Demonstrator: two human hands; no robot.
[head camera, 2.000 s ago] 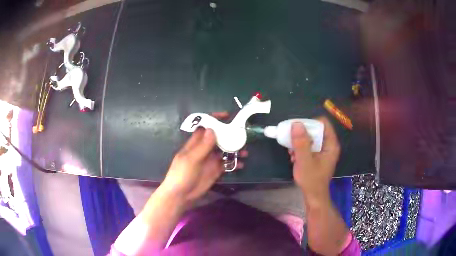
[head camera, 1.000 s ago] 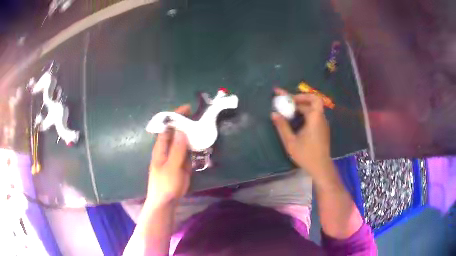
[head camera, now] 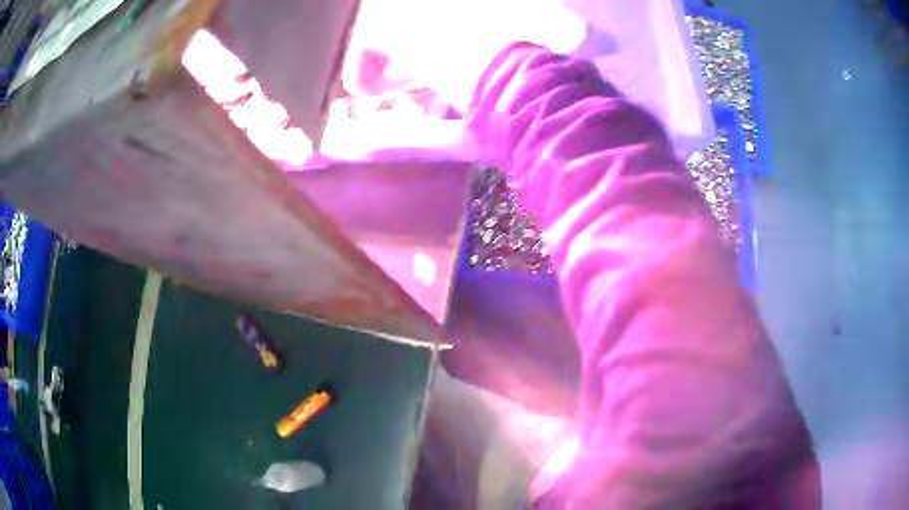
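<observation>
The white glue bottle [head camera: 292,476] lies on its side on the green bench at the bottom left. An orange-yellow tube [head camera: 304,411] lies just above it, and a purple-yellow small item [head camera: 257,342] lies further up. My right arm in a pink sleeve reaches to the top middle, over the bins. My right hand cannot be made out in the white glare there. My left hand is out of the picture. The toy body held before is not seen.
A metal partition [head camera: 229,229] slants across the left, its corner near the middle. Blue bins [head camera: 753,189] stand at the upper right, with speckled contents. A large bin [head camera: 688,70] looks violet in glare. Green bench [head camera: 199,418] is lower left.
The view has swung to the right. The glue bottle has been let go onto the bench. My right arm has moved out over the bins, and my left hand and the toy body have left view.
</observation>
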